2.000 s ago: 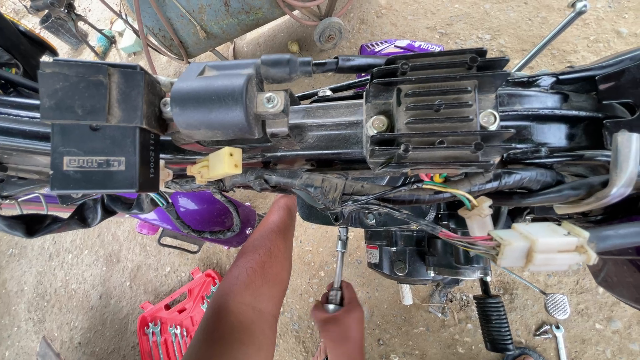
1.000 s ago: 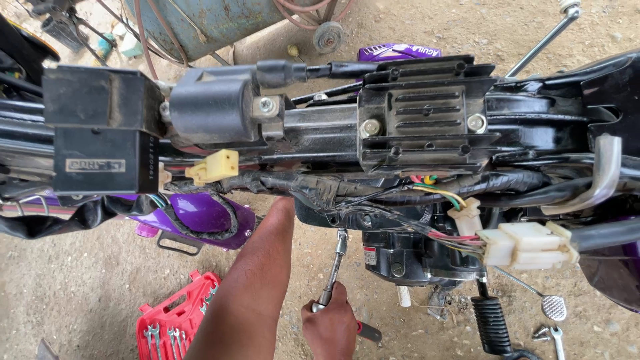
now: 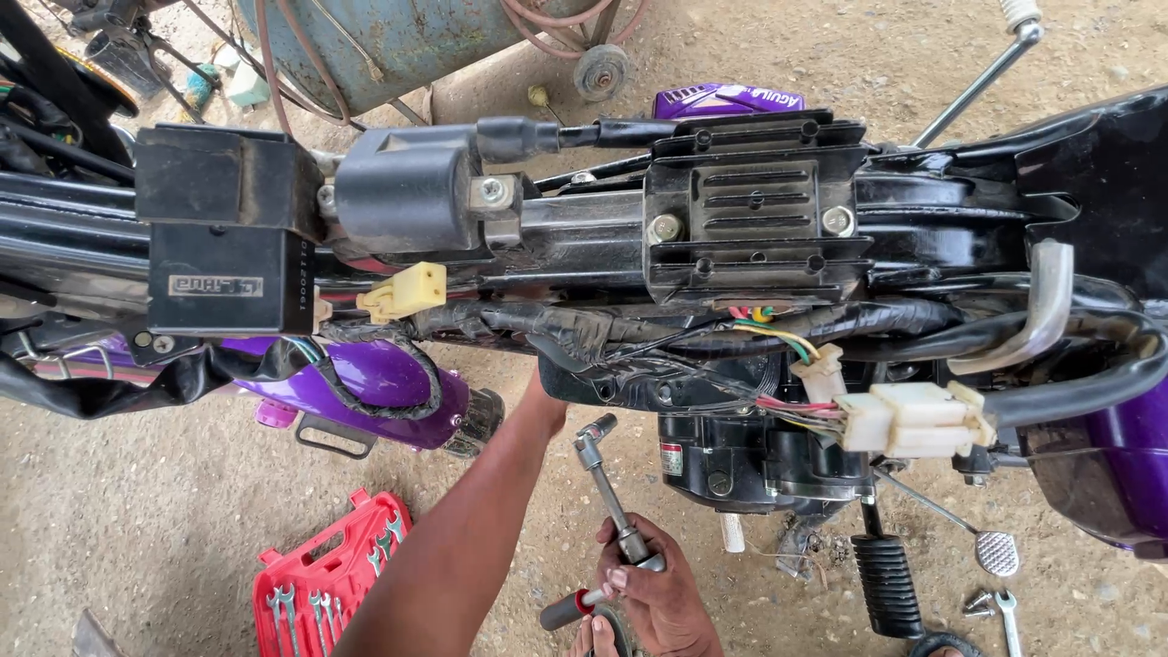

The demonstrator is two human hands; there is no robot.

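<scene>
My right hand (image 3: pixel 652 584) is closed around a socket wrench (image 3: pixel 616 493) with a universal joint and socket at its upper end and a dark grip with a red ring at its lower end. The tool slants below the motorcycle frame, apart from it. My left forearm (image 3: pixel 465 511) reaches up from the bottom, and the left hand is hidden beneath the frame. Above lie the finned regulator (image 3: pixel 756 205), the ignition coil (image 3: pixel 406 187), a black box module (image 3: pixel 228 274), a yellow connector (image 3: pixel 411 290) and white wire connectors (image 3: pixel 912 420) on the harness.
A red case of wrenches (image 3: pixel 342 566) lies on the ground at lower left. The kick or foot pedal (image 3: pixel 996 553) and black spring (image 3: pixel 885 584) stick out at lower right, near a loose wrench (image 3: pixel 1008 620) and bolts (image 3: pixel 978 602). A rusty tank (image 3: pixel 411 55) stands beyond the frame.
The socket wrench has come away from beneath the frame and now tilts the other way, with its socket end pointing up and left. My left forearm remains reaching under the frame.
</scene>
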